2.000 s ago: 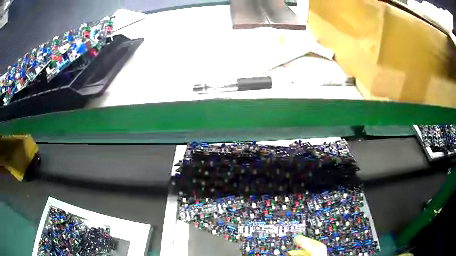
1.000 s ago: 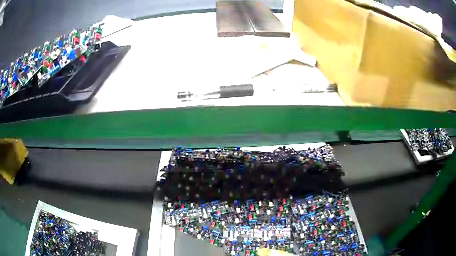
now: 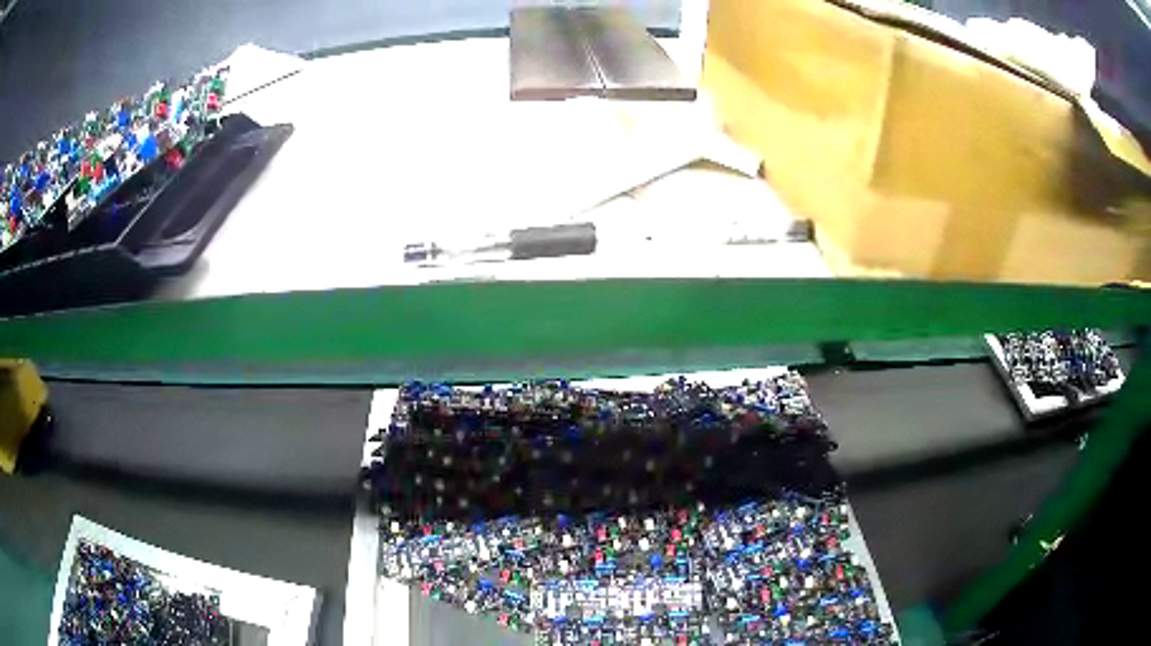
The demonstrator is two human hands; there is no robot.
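The main tray (image 3: 362, 555) has a white rim and lies low in the middle, cut off by the bottom edge. Small multicoloured parts (image 3: 631, 555) lie densely in it, with a dark band (image 3: 606, 464) across their upper portion. A grey bare patch (image 3: 448, 623) shows at its lower left. Neither of my hands is in the picture.
A second white-rimmed tray (image 3: 271, 596) is at lower left, a third (image 3: 1054, 404) at right. A green rail (image 3: 505, 322) crosses above. On the white shelf lie a black-handled tool or pen (image 3: 553, 241), a cardboard box (image 3: 940, 139), a dark plate (image 3: 596, 53) and a black tray (image 3: 202, 202). A yellow block (image 3: 18, 414) is left.
The yellowish gloved fingertips seen at the tray's bottom edge have left the picture. The whole view has shifted, so the trays and shelf things appear further left and slightly lower.
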